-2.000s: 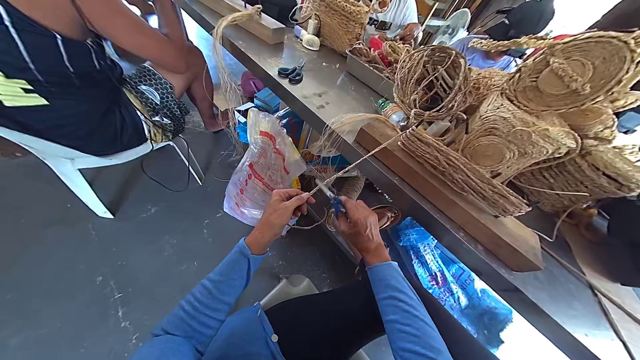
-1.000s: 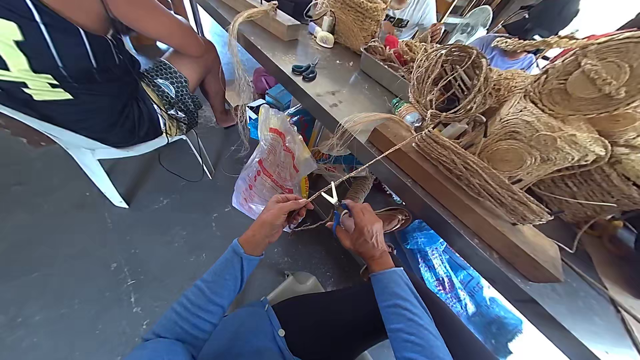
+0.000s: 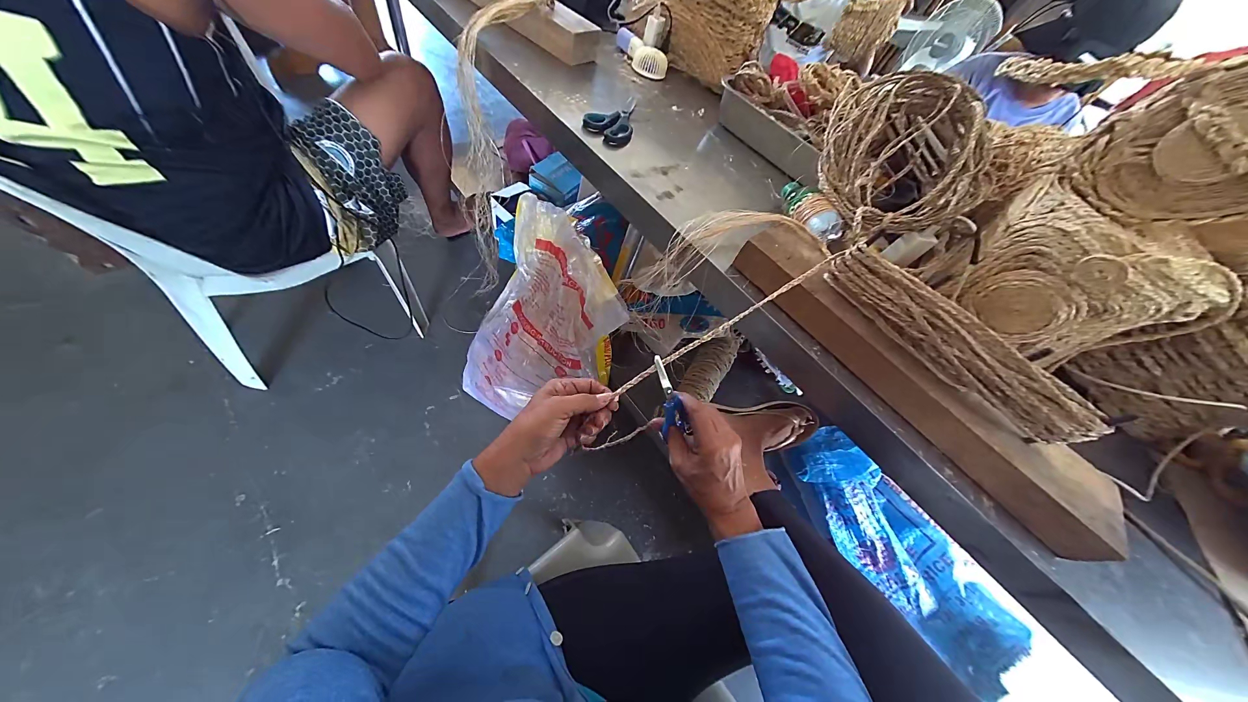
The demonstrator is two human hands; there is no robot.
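My left hand (image 3: 561,424) pinches a twisted natural-fibre cord (image 3: 726,327), which runs taut up and right to a coiled bundle of cord (image 3: 907,146) on the table. A short tail of cord hangs below the fingers. My right hand (image 3: 710,458) holds blue-handled scissors (image 3: 675,414), their blades pointing up close beneath the cord. The blades look nearly together; whether they touch the cord cannot be told. A flat woven fibre piece (image 3: 965,336) lies on a wooden plank (image 3: 926,400) at the table edge, with loose pale fibres hanging to its left.
The metal table (image 3: 673,161) bears dark-handled scissors (image 3: 609,125), a metal tray (image 3: 770,136), a plastic bottle (image 3: 814,213) and woven baskets (image 3: 1033,283). Below stand a clear printed plastic bag (image 3: 546,312) and a blue plastic bag (image 3: 897,546). A person sits on a white plastic chair (image 3: 219,283) at the left.
The scissors' blades stood apart one second ago and are now nearly together. The cord stays taut in my left hand. The view has shifted slightly.
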